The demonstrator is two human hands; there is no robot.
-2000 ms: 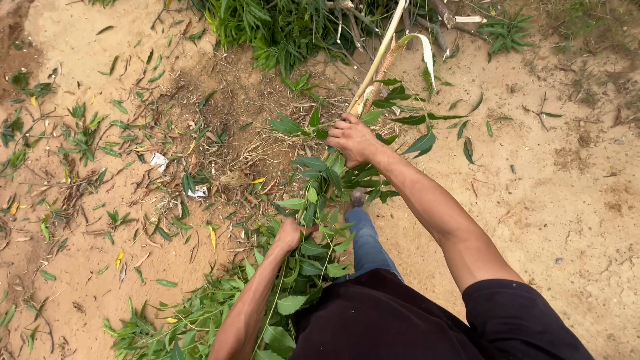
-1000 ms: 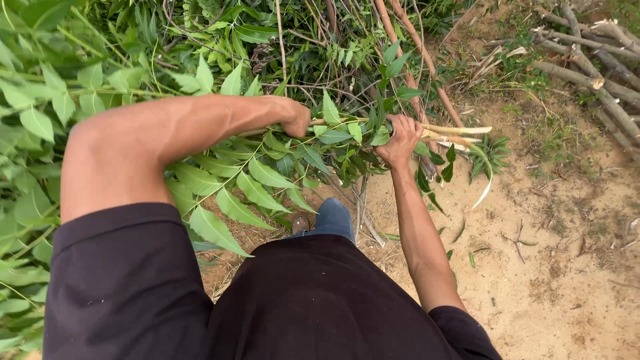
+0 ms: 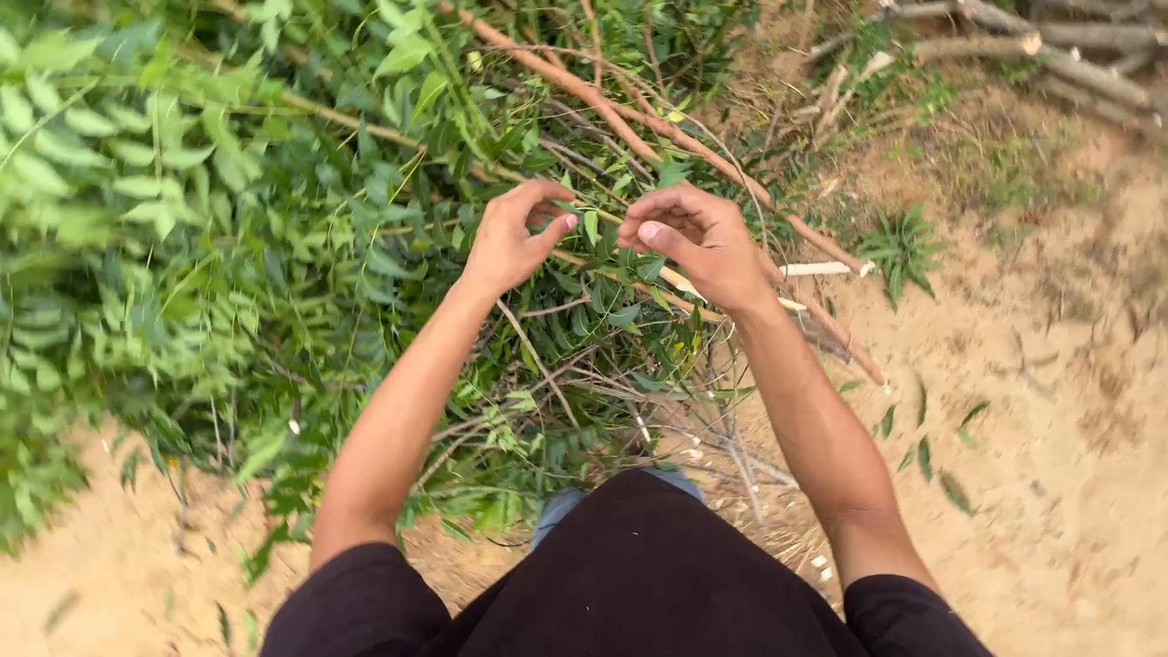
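Observation:
Both of my hands hover over a large heap of leafy green cut branches (image 3: 301, 237). My left hand (image 3: 520, 235) is empty, its fingers loosely curled and parted from the thumb. Just to its right, my right hand (image 3: 691, 239) is also empty, with curled fingers apart. Beneath and between them lies a leafy branch with a pale, peeled end (image 3: 680, 281), resting on the heap. Thicker reddish-brown branches (image 3: 712, 162) slant from the top of the heap down to the right, beyond my right hand.
Cut grey-brown logs (image 3: 1086, 68) lie at the upper right. A small green plant (image 3: 902, 251) grows from the sandy ground (image 3: 1049, 511). Thin bare twigs (image 3: 730, 447) and wood chips are scattered near my legs. Fallen leaves lie to the right.
My hands, which gripped the leafy branch in both earlier frames, have let go of it; it lies on the heap. The view has swung from bare ground to the heap.

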